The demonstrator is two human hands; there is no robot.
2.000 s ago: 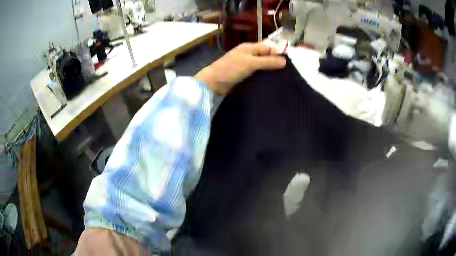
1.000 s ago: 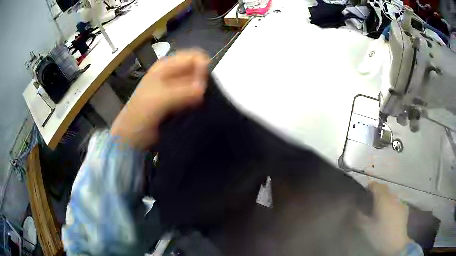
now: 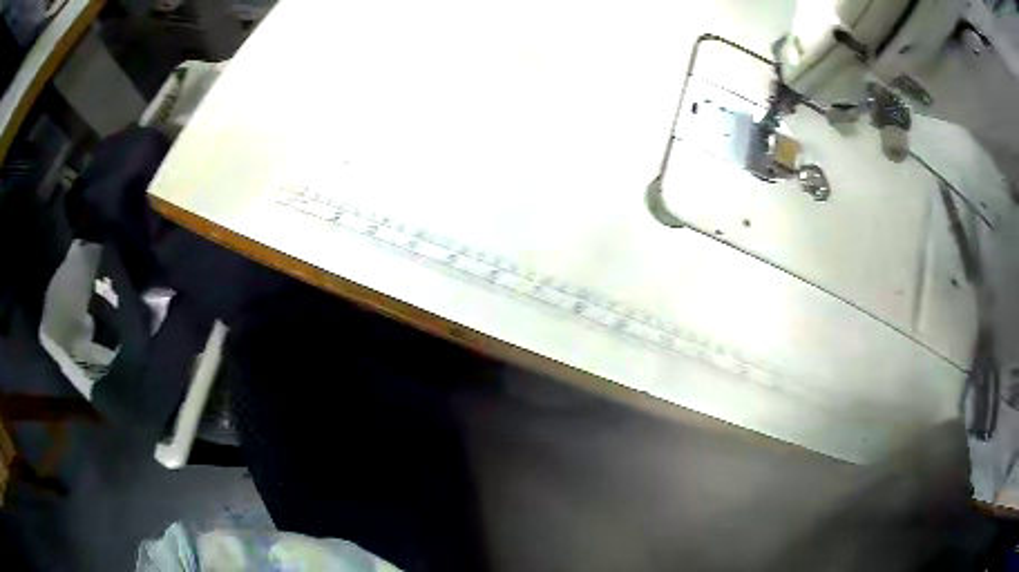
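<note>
A dark garment [image 3: 346,436] hangs below the front edge of the white machine table [image 3: 481,134], in front of me. Part of it at the lower right is blurred and greyish. My left hand is not in view; only its light blue patterned sleeve shows at the bottom edge. My right hand is not in view. The sewing machine head [image 3: 849,45] stands at the upper right, with its presser foot and needle area [image 3: 771,145] over the outlined plate. No cloth lies under the presser foot.
A printed ruler [image 3: 492,268] runs along the table's front edge. Shears [image 3: 981,391] lie at the far right. A white plastic basket [image 3: 196,402] stands below the table at left, with dark cloth [image 3: 123,190] at it.
The view has tilted down toward the table front. Both hands have left the picture. The garment, earlier raised in front of me, now hangs below the table edge.
</note>
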